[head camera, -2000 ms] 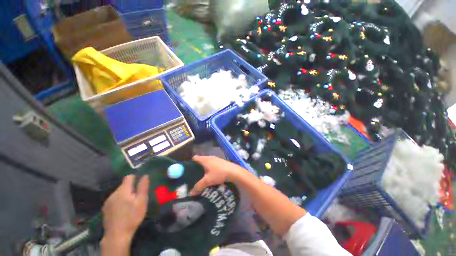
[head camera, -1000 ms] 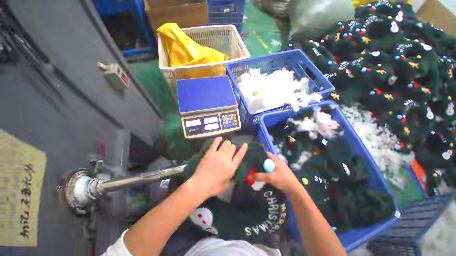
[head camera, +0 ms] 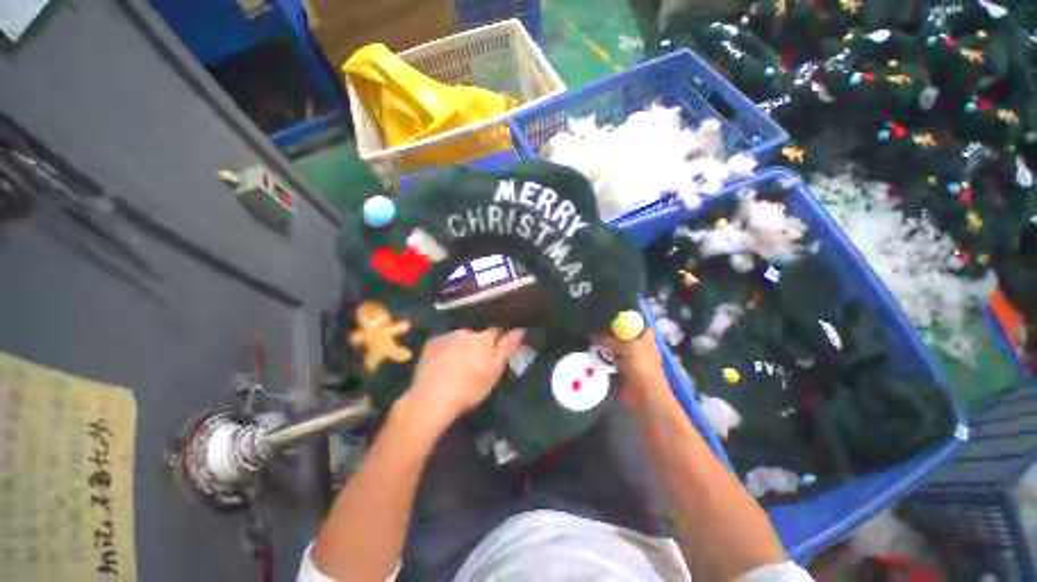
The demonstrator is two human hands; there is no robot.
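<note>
A dark green plush wreath (head camera: 614, 256) is held up over the lap, its ring open in the middle. "MERRY CHRISTMAS" is at its top right, a light-blue pompom, red patch and gingerbread man on the left, a snowman and yellow pompom at lower right. My left hand (head camera: 461, 370) grips the lower inner edge of the ring. My right hand (head camera: 639, 362) grips its lower right side beside the yellow pompom, fingers partly hidden. The metal filling nozzle (head camera: 318, 425) points toward the wreath from the left; its tip meets or passes behind the plush, I cannot tell which.
The grey stuffing machine (head camera: 245, 307) stands at left. A blue tub (head camera: 859, 267) of covers is close at right, a blue crate (head camera: 745, 108) of white fill behind it. A cream basket (head camera: 532, 55) holds yellow cloth. The scale is mostly hidden behind the wreath. A wreath pile (head camera: 910, 68) lies at upper right.
The wreath has turned and risen, so its lettering is now at the top and it covers most of the scale. Both hands have shifted to its lower part. The view has also shifted.
</note>
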